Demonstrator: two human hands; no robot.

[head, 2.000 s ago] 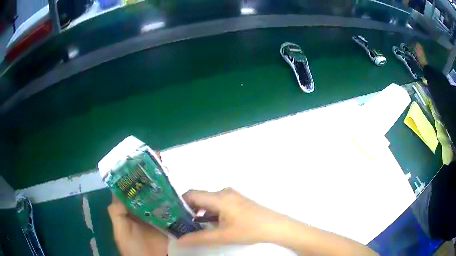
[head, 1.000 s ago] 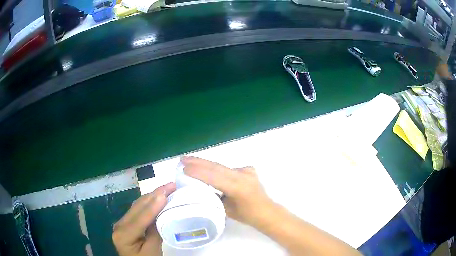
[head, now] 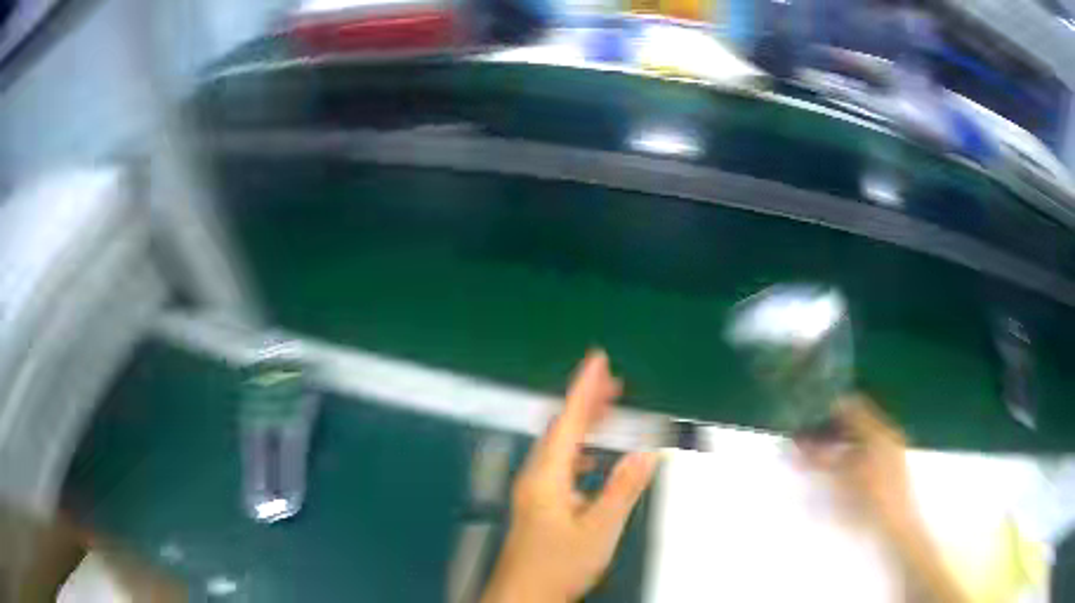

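Observation:
The open handheld unit (head: 796,348) is held up over the conveyor's near edge, its white wide head upward and blurred, with green below it. My right hand (head: 866,454) grips its narrow lower end. Whether the hand also holds a tool cannot be told. My left hand (head: 572,483) is raised over the bench edge, fingers apart, holding nothing, to the left of the unit and not touching it. Another open unit (head: 275,436) lies on the green bench at the left, its green part toward the conveyor.
The green conveyor belt (head: 495,259) runs across the view, with one blurred unit (head: 1015,371) on it at the right. A white sheet (head: 754,530) covers the bench at the lower right, with something yellow (head: 1016,565) beyond. Pale stacked trays (head: 71,283) stand at the far left.
The view has swung left. My left hand has let go of the unit. My right hand has carried it away to the right, and its green inner side shows again instead of the white head's face.

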